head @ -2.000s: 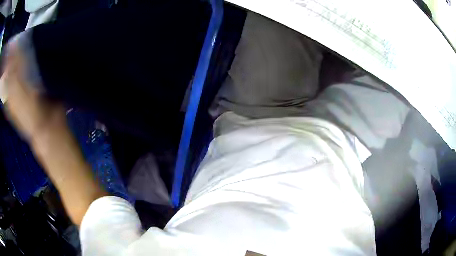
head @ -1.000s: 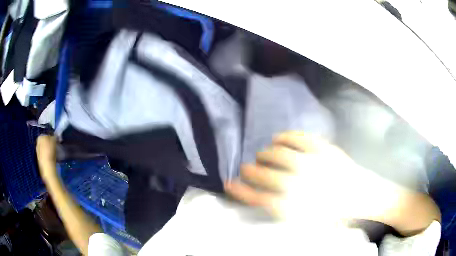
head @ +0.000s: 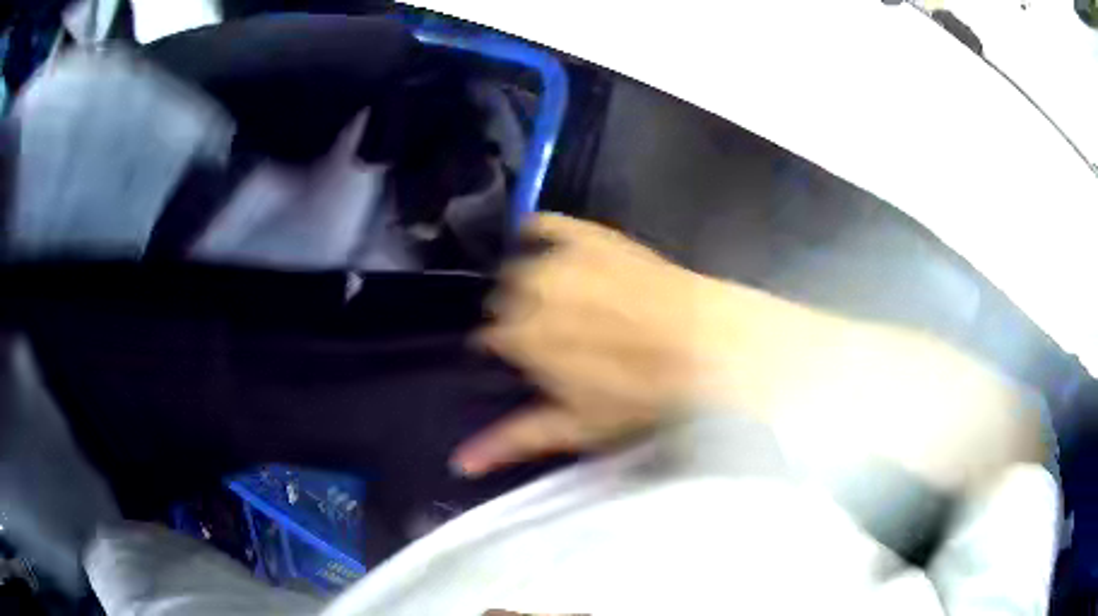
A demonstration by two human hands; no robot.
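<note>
A wide black knit panel lies stretched across the left and middle of the view, over a blue basket. My right hand is blurred and holds the panel's right end, thumb low on the cloth and fingers curled at its upper edge. Grey knit cloth is blurred at the upper left. My left hand is not visible; only the left sleeve shows at the lower left, beside the cloth.
The blue basket's rim curves beyond my right hand, with black and pale cloth inside. Blue perforated plastic shows below the panel. The white table edge arcs across the upper right.
The grey and black striped garment is no longer spread in the middle; the black panel now stretches there. My right hand has moved up and left. My left hand has gone from view.
</note>
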